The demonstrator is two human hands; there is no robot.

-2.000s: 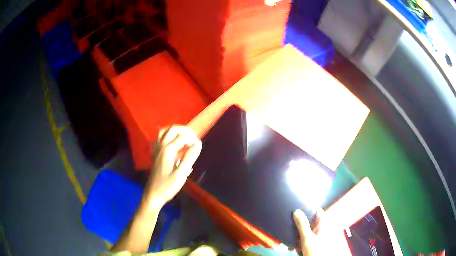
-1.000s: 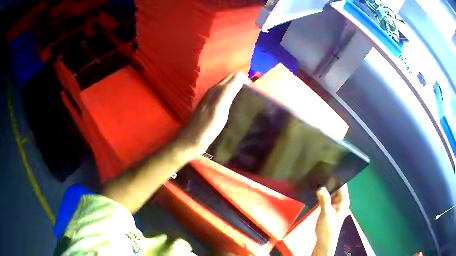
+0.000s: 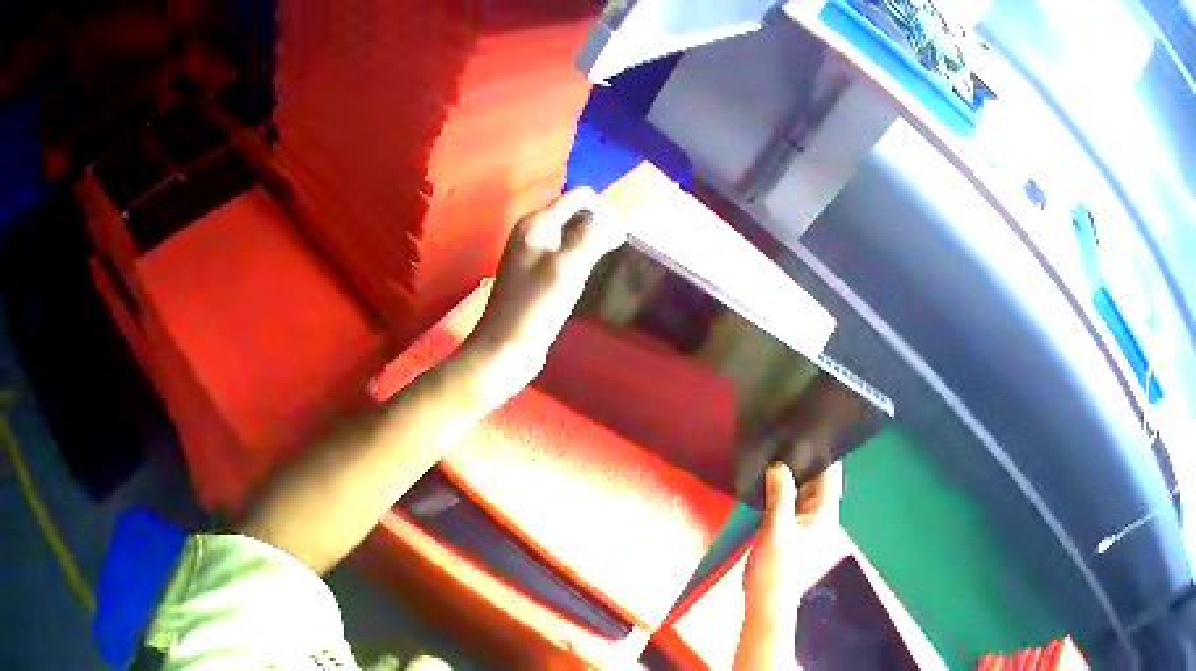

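Observation:
A glossy black display panel (image 3: 682, 361) is held up and tilted above the orange foam trays, with reflections on its face and a ribbed strip along its far edge. My left hand (image 3: 544, 282) grips its upper left corner. My right hand (image 3: 791, 518) grips its lower edge near the right end, thumb on the face. Below it lies a foam tray (image 3: 590, 505), bright under glare, with a dark panel (image 3: 518, 557) showing along its near side. Another tray with a dark panel (image 3: 853, 623) lies at the lower right, partly behind my right hand.
A tall stack of orange trays (image 3: 505, 131) stands behind my left hand. An orange tray (image 3: 256, 308) lies at the left. A pale slab (image 3: 715, 249) is behind the panel. A blue stool (image 3: 131, 577) is at lower left. Green surface (image 3: 918, 524) and grey rail (image 3: 971, 275) run right.
Both hands now hold the panel up off the trays, where it lay flat two seconds ago. Since one second ago its face has tilted, showing the ribbed edge. The whole view has shifted right.

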